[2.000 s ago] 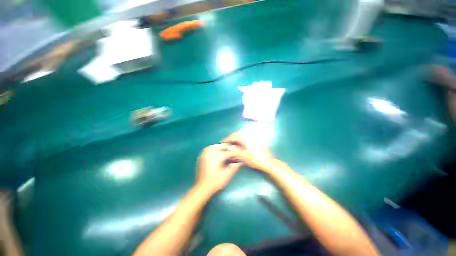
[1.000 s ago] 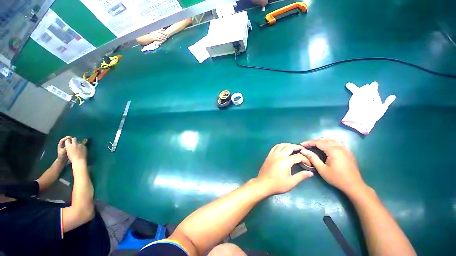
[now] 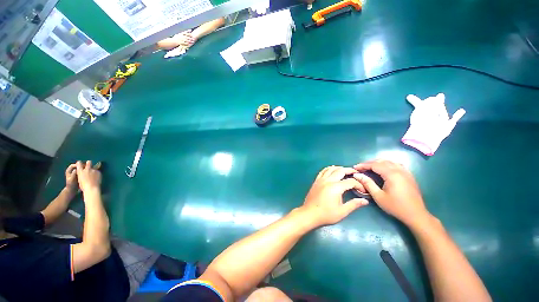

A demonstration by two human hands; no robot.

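A small dark tape roll [image 3: 362, 191] with a pale inner ring sits between my two bare hands just above or on the green bench [image 3: 283, 177]; the fingers cover most of it. My left hand [image 3: 334, 196] holds it from the left, with thumb and fingers around its near and far sides. My right hand [image 3: 391, 190] curls over its right and far side. The fingertips of both hands meet over the roll. I cannot tell whether the roll touches the bench.
White glove [image 3: 430, 125] beyond my right hand. Dark strip [image 3: 399, 275] near the bench edge. Spare tape rolls [image 3: 263, 115], black cable [image 3: 384, 76], white box [image 3: 267, 38] and orange tool [image 3: 335, 12] farther off. Metal strip [image 3: 139, 147] by a neighbour [image 3: 65, 259] at left.
The view has swung left since the blurred earliest frame, bringing in the neighbour and metal strip. Since one second ago, the hands and roll look almost unchanged.
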